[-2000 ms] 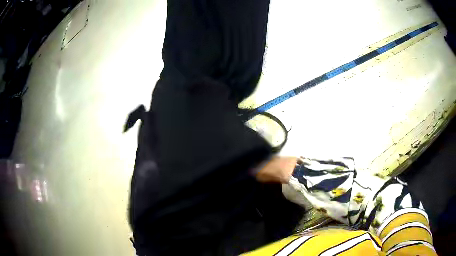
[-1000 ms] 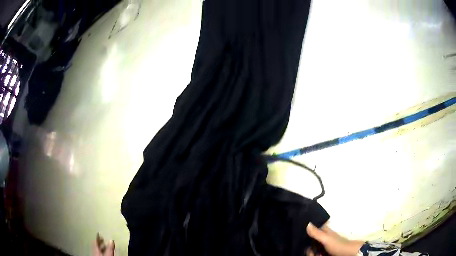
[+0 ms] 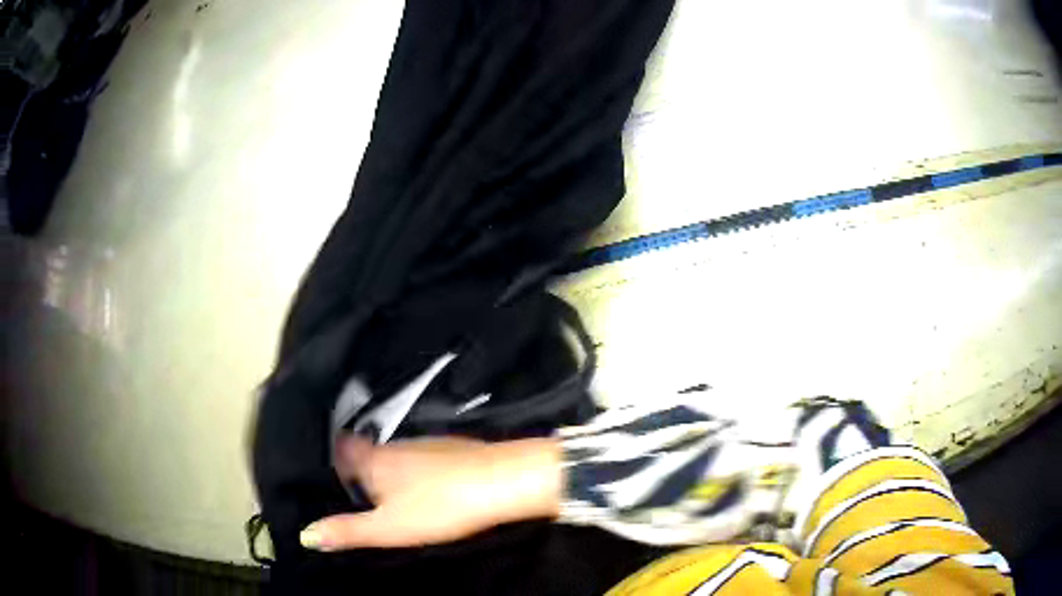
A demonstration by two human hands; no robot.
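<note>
Black trousers (image 3: 466,163) lie lengthwise from the top edge to the bottom edge, bunched near me. My right hand (image 3: 443,495) reaches in from the right over the near part. Its thumb is spread to the left on the cloth. Its fingers are blurred beside a white patch (image 3: 402,402), and whether they grip cloth cannot be told. A thin dark loop (image 3: 582,338) sticks out at the right side of the cloth. A small thread-like loop (image 3: 256,538) shows at the lower left. My left hand is not in view.
A blue and black measuring tape (image 3: 827,201) runs from the trousers to the right edge on the glossy off-white table (image 3: 815,314). Dark cloth (image 3: 47,140) lies at the upper left. The table's worn edge (image 3: 1002,413) curves at the lower right.
My right hand has moved left from the right corner of the cloth onto its near middle. The near cloth is rearranged and white patches show. My left hand has left the view.
</note>
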